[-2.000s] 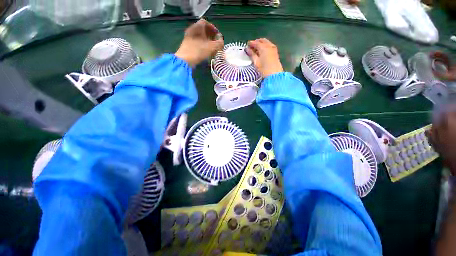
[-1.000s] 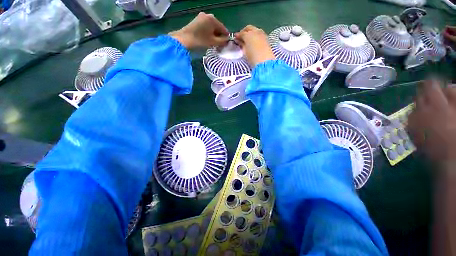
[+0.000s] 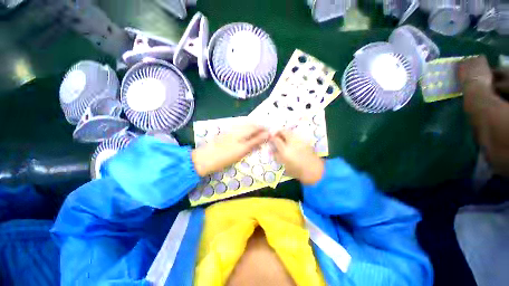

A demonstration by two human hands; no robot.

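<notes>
Overlapping die-cut sticker sheets (image 3: 220,187) lie in front of me, with rows of greyish discs on the lower one. The upper sheet (image 3: 304,84) shows dark round holes at its far end. My left hand (image 3: 231,148) and my right hand (image 3: 296,153) rest over the sheets with fingertips close together. The fingertips are blurred, so I cannot tell whether a disc is held. A clip fan (image 3: 243,58) lies just beyond the sheets, its pale centre facing up.
More clip fans lie to the left (image 3: 156,95) and to the right (image 3: 379,76). Further fans show along the far edge (image 3: 448,19). Another person's hand (image 3: 474,75) touches a sticker sheet (image 3: 441,84) at the right.
My hands have come back from a fan on the far side to the sheets near my body. The view has tilted down, showing my yellow collar.
</notes>
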